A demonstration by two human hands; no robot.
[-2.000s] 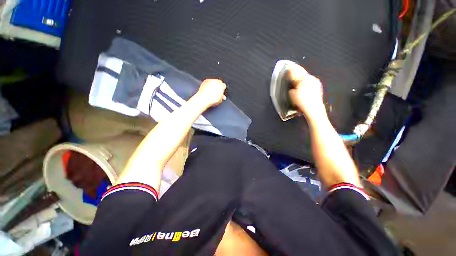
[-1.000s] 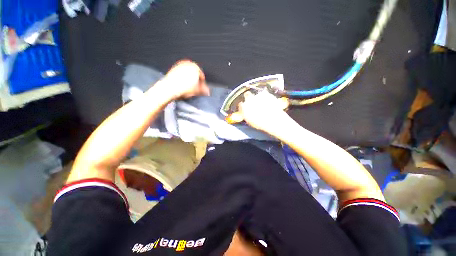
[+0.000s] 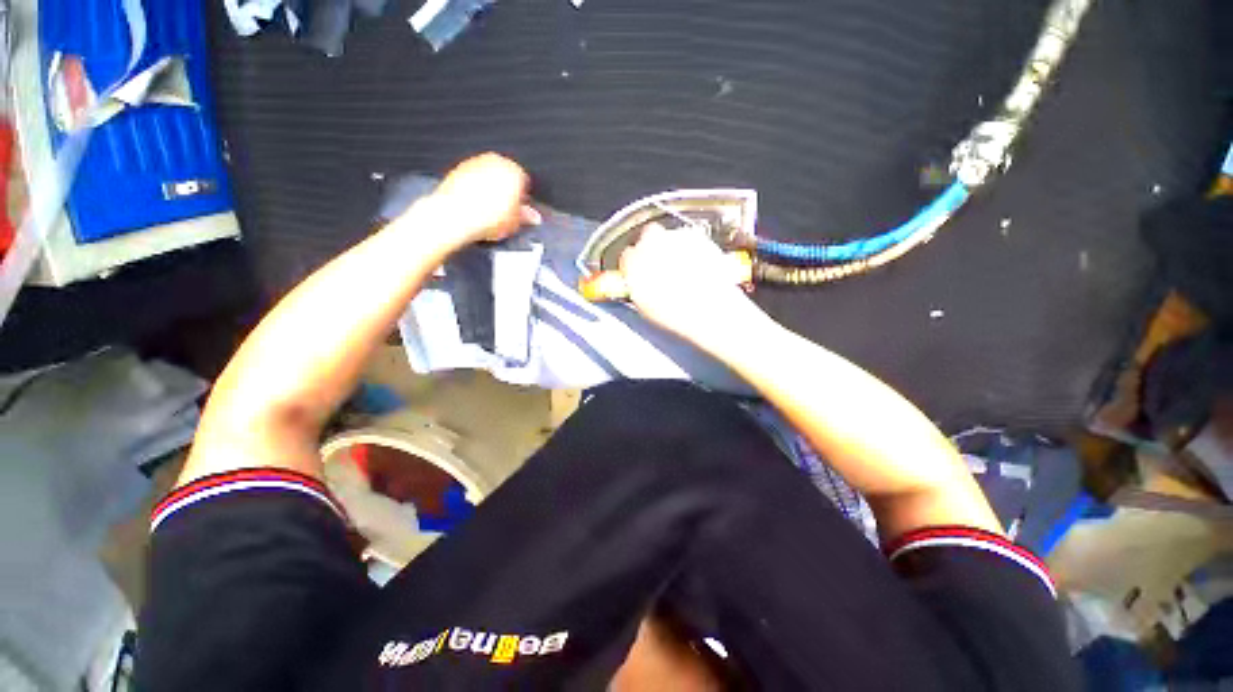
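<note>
A grey garment panel with white patches (image 3: 590,346) lies at the near edge of the black ribbed table, partly hanging over it. A small dark grey rectangle and narrow dark lines show on its pale side. My left hand (image 3: 481,199) is at the panel's far edge, fingers curled down; whether it pinches the cloth is not clear. My right hand (image 3: 683,277) is closed around the orange-brown handle of the steam iron (image 3: 730,206). The iron rests on or just above the panel's right part, its tip hidden or unclear, with its hose side to the right.
A blue and yellowish hose (image 3: 865,249) runs from the iron to a pale wrapped bundle (image 3: 984,149). A blue-topped box (image 3: 146,149) is at the left. Loose grey and white pieces (image 3: 449,16) lie at the far edge. A cream bucket (image 3: 406,443) stands below the table.
The iron has moved left from the bare table onto the panel and turned. My left hand has shifted left to the panel's far edge. The view has shifted, showing more of the blue-topped box.
</note>
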